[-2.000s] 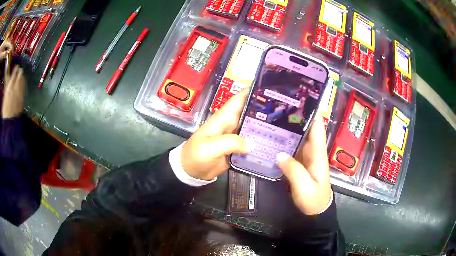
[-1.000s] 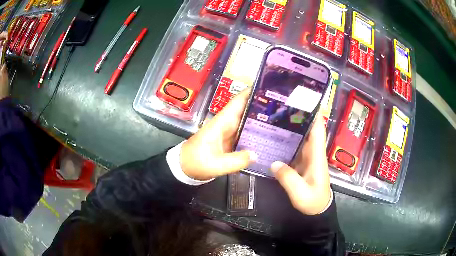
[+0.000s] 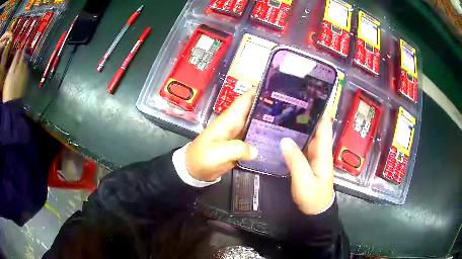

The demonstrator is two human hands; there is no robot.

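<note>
A smartphone [image 3: 291,109] with a lit screen and an on-screen keyboard is held upright over the tray. My left hand [image 3: 220,144] grips its left side, the thumb over the keyboard's lower left. My right hand [image 3: 311,174] supports its right side, the thumb over the keyboard's right part. Behind it lies a clear blister tray [image 3: 167,119] with red keypad phones [image 3: 402,146]. Two phones lie face down with open backs, one at the left [image 3: 197,68] and one at the right [image 3: 358,132]. The smartphone partly hides the phones in the middle.
A dark battery [image 3: 245,193] lies at the bench edge below the smartphone. A red marker pen [image 3: 129,60], a ballpoint pen [image 3: 120,38] and a black device [image 3: 83,23] lie at the left. Another person's hand [image 3: 16,78] and dark sleeve [image 3: 20,162] are at the far left, above a red stool [image 3: 76,169].
The smartphone has tilted and shifted slightly right, with its screen glare now at the top. My right thumb has moved up over the keyboard. The other person's hand has come back into view.
</note>
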